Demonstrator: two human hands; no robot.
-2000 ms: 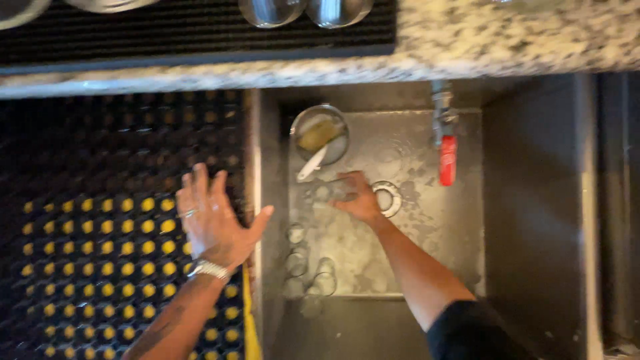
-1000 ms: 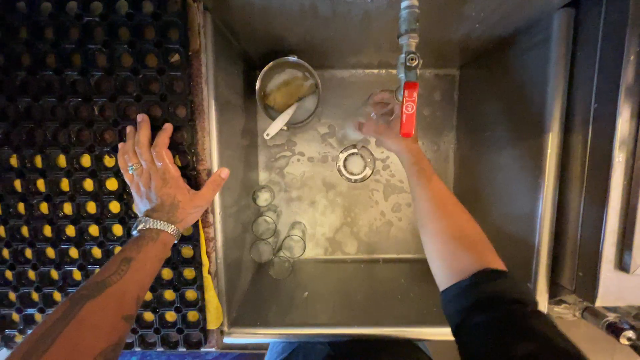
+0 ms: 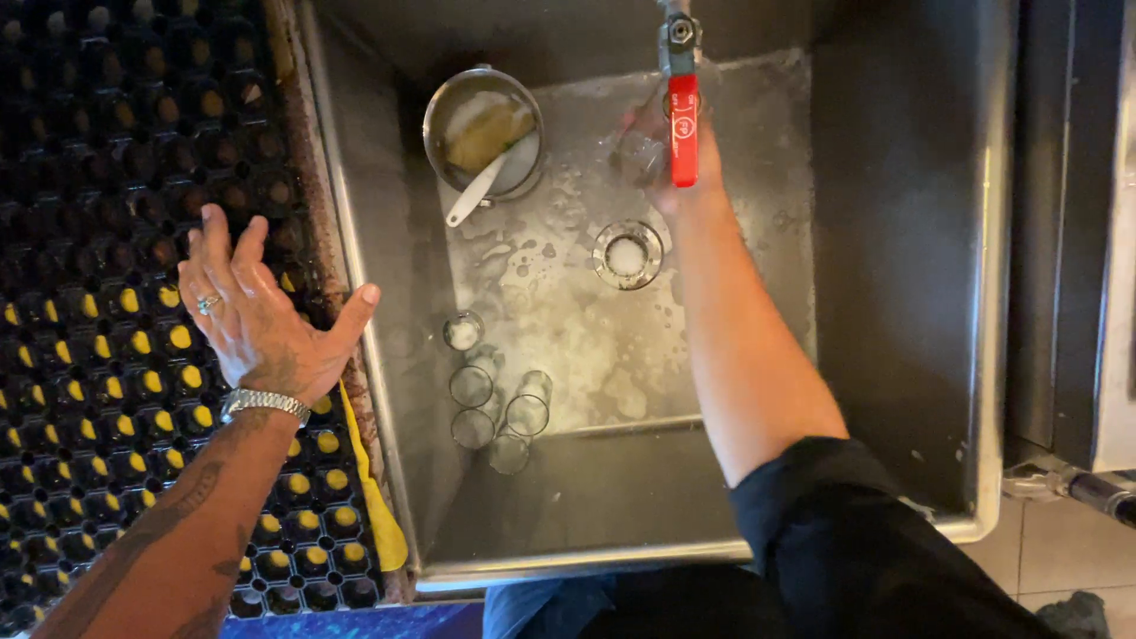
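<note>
My left hand (image 3: 266, 319), with a ring and a metal wristwatch, rests spread on the black rubber mat (image 3: 115, 337) left of the sink, its thumb over the sink's edge. My right hand (image 3: 688, 164) reaches into the stainless-steel sink (image 3: 905, 266) and is partly hidden behind the red valve handle (image 3: 683, 133) of the tap. It holds a clear glass (image 3: 641, 153), blurred, under the tap. Several small glasses (image 3: 528, 415) stand in the sink's lower left. A metal pot (image 3: 428, 133) with a sponge (image 3: 488, 133) and a white-handled utensil (image 3: 477, 188) sits at the upper left.
The round drain (image 3: 627, 256) lies near the sink's middle, below my right hand. A yellow cloth (image 3: 377, 497) hangs along the mat's right edge. Outside the sink at the right is a metal pipe fitting (image 3: 1078, 484) above a tiled floor (image 3: 1056, 550).
My right hand has moved from beside the pot, left of the drain, to under the tap at the back right. My left hand stays spread on the mat. The view has shifted.
</note>
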